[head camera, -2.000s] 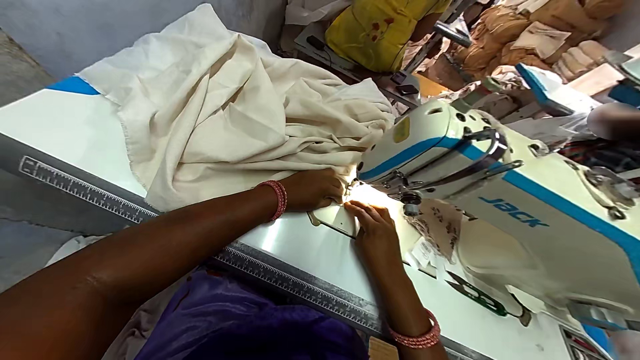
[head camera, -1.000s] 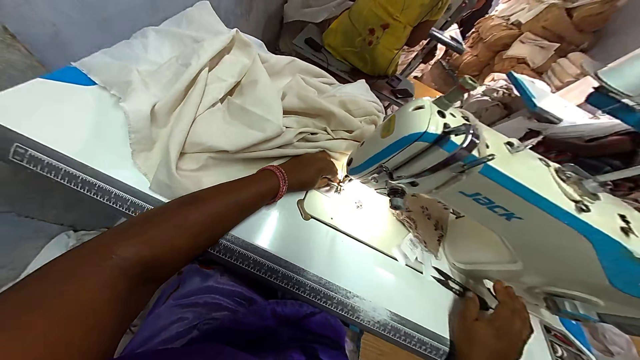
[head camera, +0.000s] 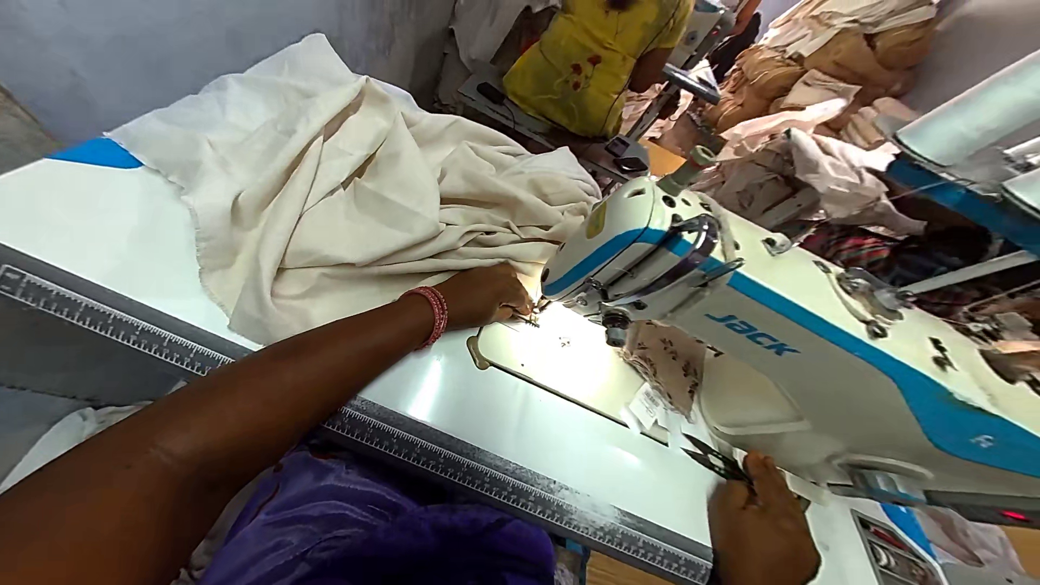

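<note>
A large cream cloth [head camera: 366, 187] lies bunched over the left of the table of a Jack sewing machine [head camera: 780, 301]. At the cloth's edge, just left of the needle area, my left hand [head camera: 487, 296] pinches a bit of it, with a pink bangle at the wrist. The lamp's glare partly hides what is between the fingertips. My right hand [head camera: 760, 520], at the front right of the table, is closed on black thread snips [head camera: 711, 457], whose blades point up and left toward the machine bed. The handles are mostly hidden by the fingers.
Printed fabric [head camera: 666, 361] and a white label [head camera: 647, 406] lie beneath the machine arm. A ruler strip [head camera: 487, 479] runs along the table's front edge. Behind, a person in yellow [head camera: 597, 65] sits near another machine, and piled fabric [head camera: 821, 57] stands at the back right.
My right hand has left the needle area for the front right of the table, where it has taken hold of the snips. My left hand has stayed at the cloth's edge.
</note>
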